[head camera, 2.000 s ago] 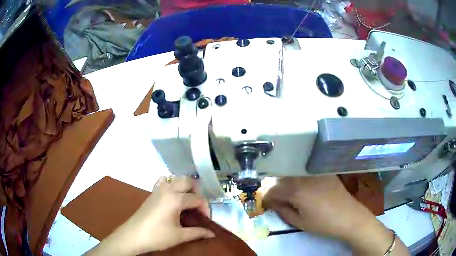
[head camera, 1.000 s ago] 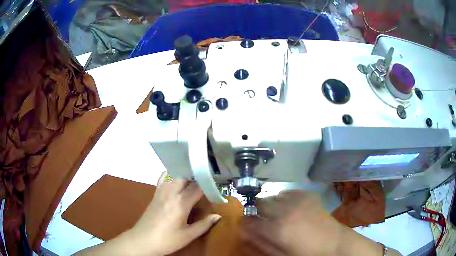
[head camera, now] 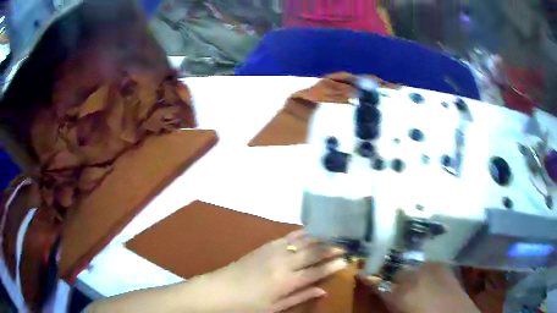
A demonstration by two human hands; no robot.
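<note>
A rust-brown cloth piece (head camera: 334, 290) lies under the needle area at the lower middle, lit yellowish near the foot. My left hand (head camera: 287, 269), with a ring on it, rests at its left side with fingers spread; its fingertips reach the cloth by the machine head. My right hand (head camera: 427, 290) is at the right of the needle area, partly hidden behind the machine's metal parts and blurred. Its fingers are at the cloth, but their hold is unclear. A flat brown piece (head camera: 211, 235) with angled ends lies left of my left hand, its right end beside the hand.
The white sewing machine head (head camera: 342, 214) stands at the right with its grey control panel (head camera: 525, 235). A stack of brown pieces (head camera: 137, 189) and a crumpled brown heap (head camera: 116, 116) are at left. More brown cloth (head camera: 287, 122) lies behind the head. A blue chair or bin (head camera: 360, 58) is behind.
The view has swung left, so the machine sits farther right and more brown cloth shows behind it. Both hands remain by the needle area; my left fingers look straighter.
</note>
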